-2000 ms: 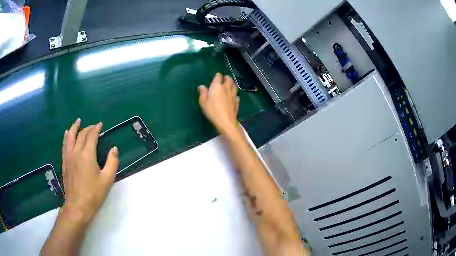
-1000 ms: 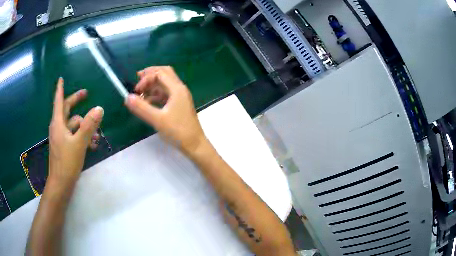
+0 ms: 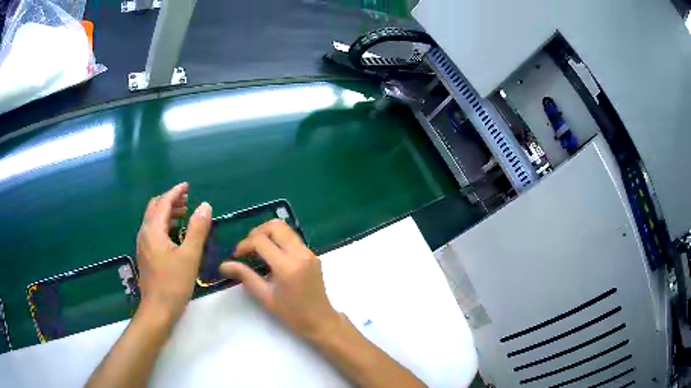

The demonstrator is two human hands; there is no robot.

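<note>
A phone frame (image 3: 254,214) with a thin dark rim and see-through centre lies on the green conveyor belt (image 3: 356,167), at the edge of the white work surface (image 3: 394,280). My left hand (image 3: 168,254) is at its left end, thumb and fingers apart; whether it touches the frame is hard to tell. My right hand (image 3: 282,276) is over its lower right part, fingers bent, hiding part of it; its contact is unclear. A second phone frame (image 3: 79,268) with an orange-edged left end lies to the left on the belt.
A grey machine (image 3: 553,258) with black slots stands at the right, its opening beside the belt's end. A cable drag chain (image 3: 390,36) curves at that opening. A grey metal post (image 3: 168,42) and a plastic bag of white material (image 3: 42,57) are beyond the belt.
The frame that my right hand held tilted above the belt now lies flat on it, between my hands. My right hand has come down nearer the white surface. The view has shifted.
</note>
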